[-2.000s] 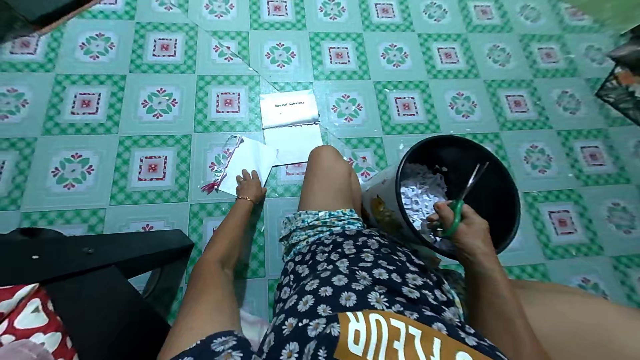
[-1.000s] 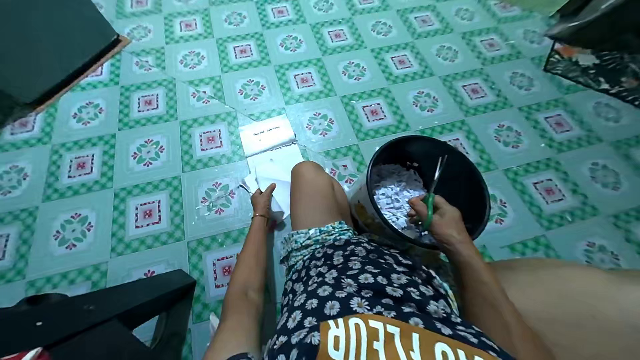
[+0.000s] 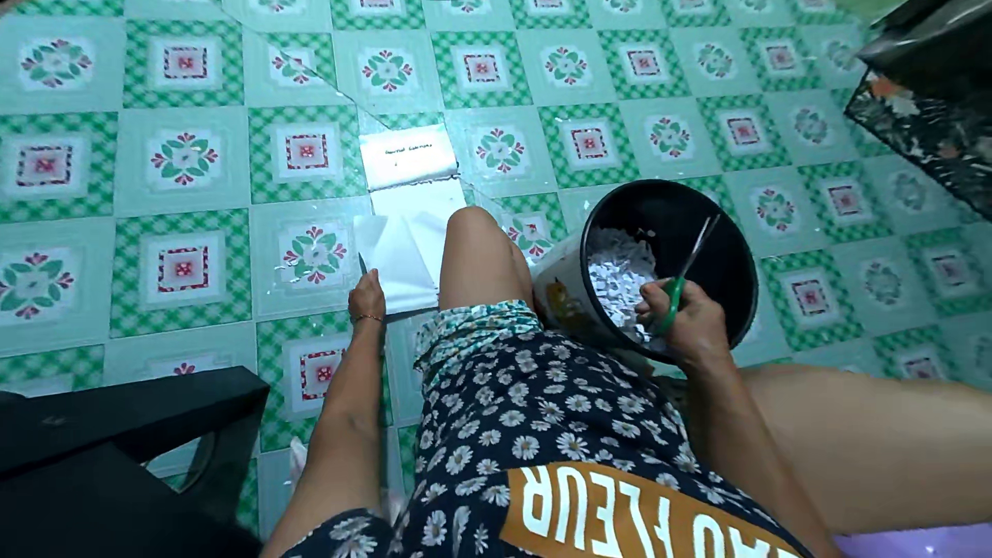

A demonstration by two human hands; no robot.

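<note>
My right hand (image 3: 692,319) holds green-handled scissors (image 3: 679,293) over a dark bucket (image 3: 717,232), with the blades pointing up and away. White paper scraps (image 3: 620,275) lie heaped inside the bucket, on its left side. Beside my knee, my left hand (image 3: 366,296) is at the left edge of a white paper sheet (image 3: 399,263); whether its fingers grip the sheet cannot be told. Just beyond that sheet lie more white paper (image 3: 418,200) and a white sheet with writing (image 3: 409,155), on the floor.
Patterned green floor covering (image 3: 186,159) extends around me. A black piece of furniture (image 3: 132,418) stands at the lower left. At the upper right is a dark object with a floral-patterned part (image 3: 914,116). My bent knee (image 3: 477,232) separates the papers from the bucket.
The sheet by my left hand, folded up close to my knee one second ago, now lies spread flatter. My right hand keeps the scissors over the bucket.
</note>
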